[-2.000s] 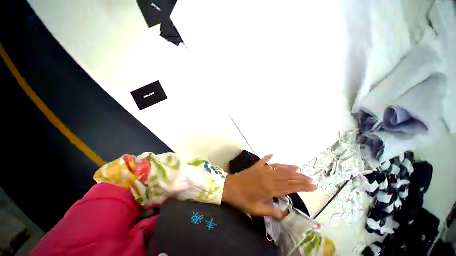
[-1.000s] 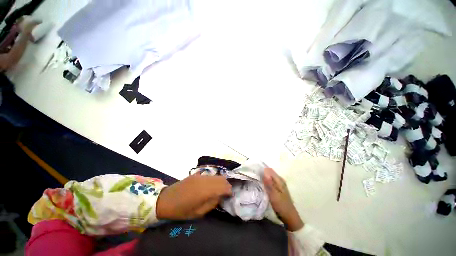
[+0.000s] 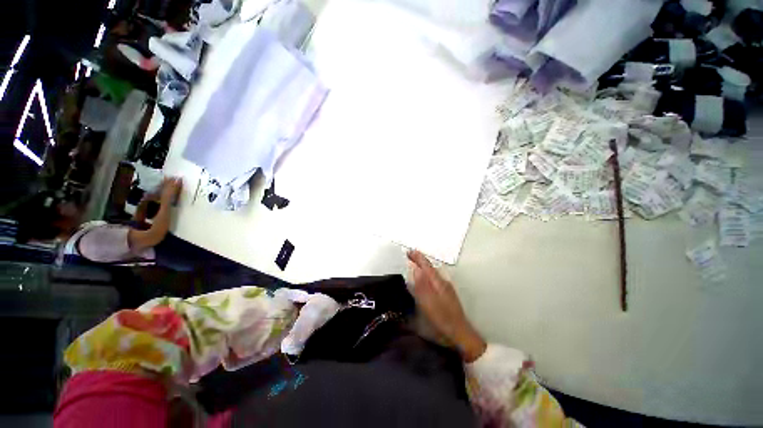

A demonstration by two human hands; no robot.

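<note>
A small black bag [image 3: 355,316] lies at the table's front edge against my dark apron, with shiny metal pieces [image 3: 362,301] on it. My right hand [image 3: 442,303] is at the bag's right end, fingers stretched forward past its corner; its thumb side is hidden, so I cannot tell whether it grips. My left sleeve reaches the bag's left end. A pale, washed-out shape [image 3: 309,322] lies there; I cannot tell whether it is my left hand or paper. A black tag [image 3: 285,254] lies on the table beyond the bag.
Large white sheets [image 3: 393,125] lie ahead, with lilac-grey tissue [image 3: 251,104] at left. Sachets [image 3: 569,159] are heaped right, with a thin dark stick [image 3: 620,226] across them. Black-and-white strap bundles [image 3: 698,92] lie behind. Another person's arm [image 3: 155,221] rests at the left table edge.
The view has swung to show more of the hall. The bag's white stuffing and opening no longer show; its black side with metal pieces does. My right hand stays at its right.
</note>
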